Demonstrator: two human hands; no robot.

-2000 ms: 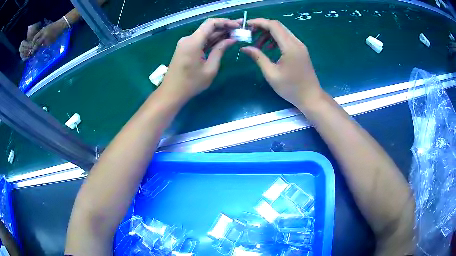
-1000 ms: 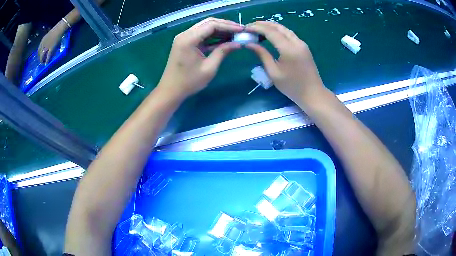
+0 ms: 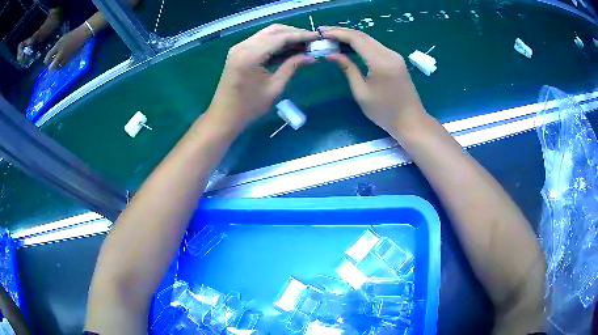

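A white unit [image 3: 322, 47] is held between the fingertips of my left hand [image 3: 252, 75] and my right hand [image 3: 375, 75], above the green belt. Its thin pin [image 3: 313, 25] points up. Whether a clear cover is on it, I cannot tell. Another white unit [image 3: 290, 114] with a pin lies on the green belt [image 3: 216, 157] below my hands. The blue tray [image 3: 315, 205] is nearest me, with clear plastic covers [image 3: 295, 298] piled in its lower and right parts.
More white units lie on the belt at left [image 3: 136, 124] and right [image 3: 423, 62]. The bright belt edge [image 3: 288, 176] runs between belt and tray. A crumpled clear bag [image 3: 567, 209] is at right, a metal post [image 3: 59, 157] at left. Another person's hands [image 3: 62, 52] are at upper left.
The loose white units have moved left along the belt; one has come out from beside my right hand. My hands stay nearly in place around the held unit. The other person's hands have moved.
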